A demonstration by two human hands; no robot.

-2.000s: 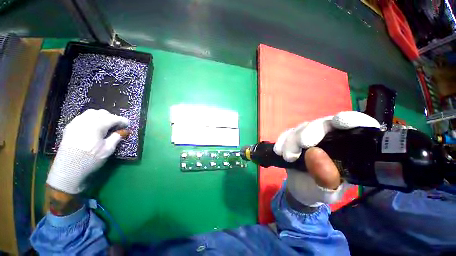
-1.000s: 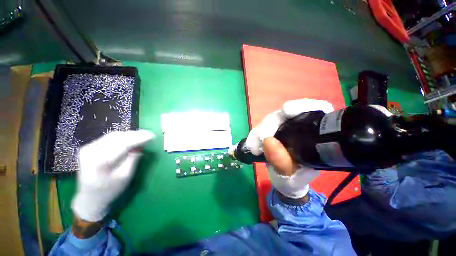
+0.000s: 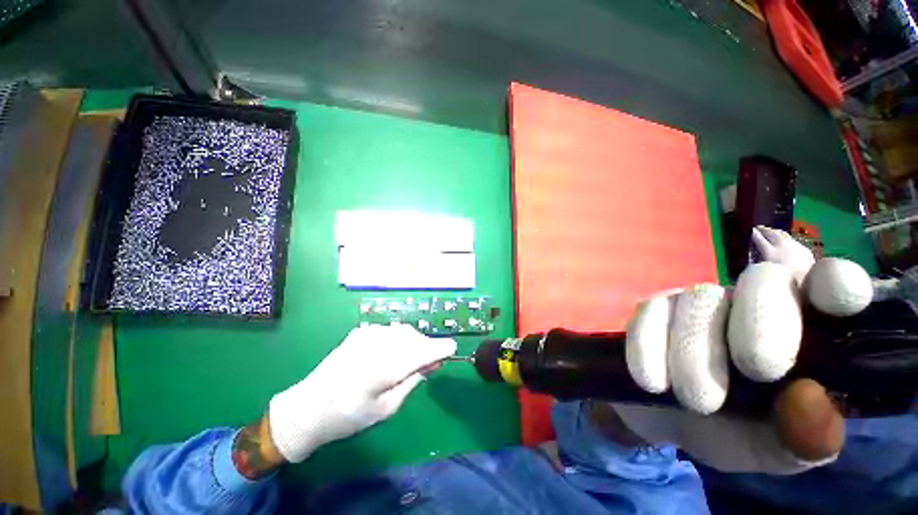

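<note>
The green circuit board point(image 3: 428, 314) lies flat on the green mat, its lower left part covered by my left hand. My left hand point(image 3: 360, 387), in a white glove, has its fingertips pinched at the tip of the screwdriver bit; a screw between them is too small to make out. My right hand point(image 3: 740, 352), gloved with a bare thumb tip, is shut around the black electric screwdriver point(image 3: 584, 364), which lies level and points left. Two white strips point(image 3: 406, 251) lie side by side just beyond the board.
A black tray of screws point(image 3: 257, 206) stands at the left, beside brown cardboard point(image 3: 32, 302). A red-orange sheet point(image 3: 614, 211) lies right of centre. A dark box point(image 3: 765, 201) and another gloved hand point(image 3: 780, 246) are at the far right. A dark green conveyor point(image 3: 403, 50) runs behind.
My left hand has moved from the screw tray rightward to the bit tip. The screwdriver has drawn back from the board's right end, towards me.
</note>
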